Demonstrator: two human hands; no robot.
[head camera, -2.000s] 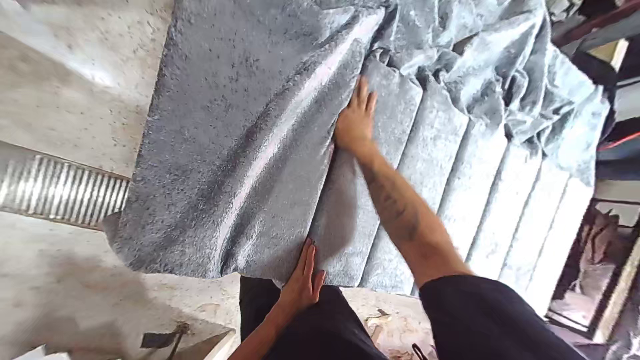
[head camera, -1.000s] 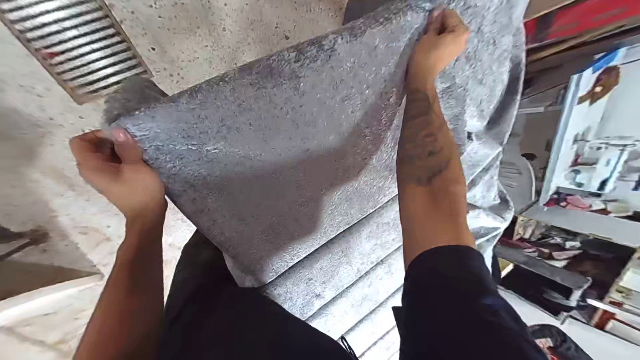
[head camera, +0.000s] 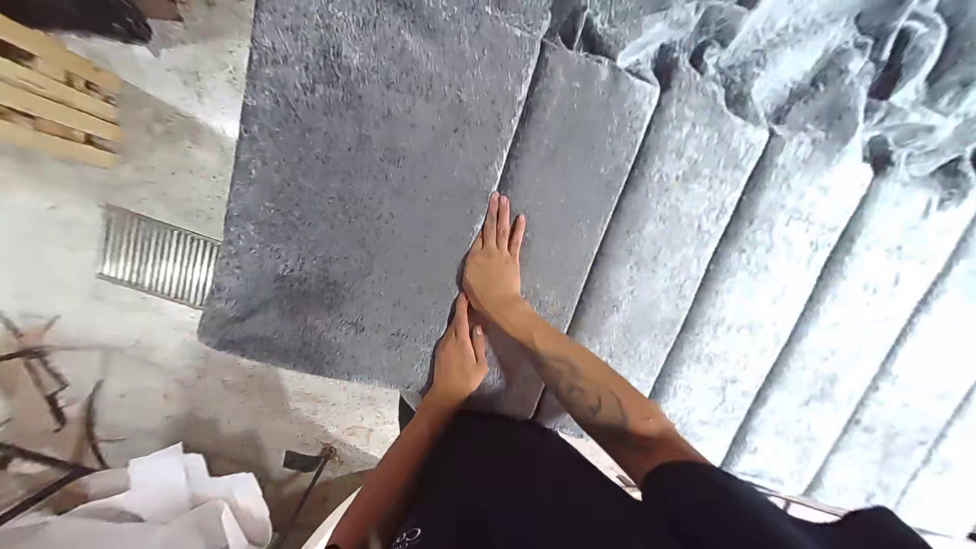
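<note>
Grey plush upholstery fabric covers a panel with several parallel padded channels; toward the top right it lies in gathered folds. My left hand rests low on the seam beside the flat left section, fingers pointing up along it. Just above, my right hand lies flat with extended fingers over the same seam, at the edge of the first channel. Both palms press on the fabric and neither grips it. The wrist of my right hand is close to the fingertips of my left.
A metal floor grate is set in the concrete floor at the left. A wooden pallet stands at the upper left. White crumpled material lies at the lower left, near thin dark rods and a dark-headed tool.
Both hands have let go of the fabric's edge, which they held raised a second ago. The left section now lies flat and smooth, without the large diagonal fold of two seconds ago. The view has turned.
</note>
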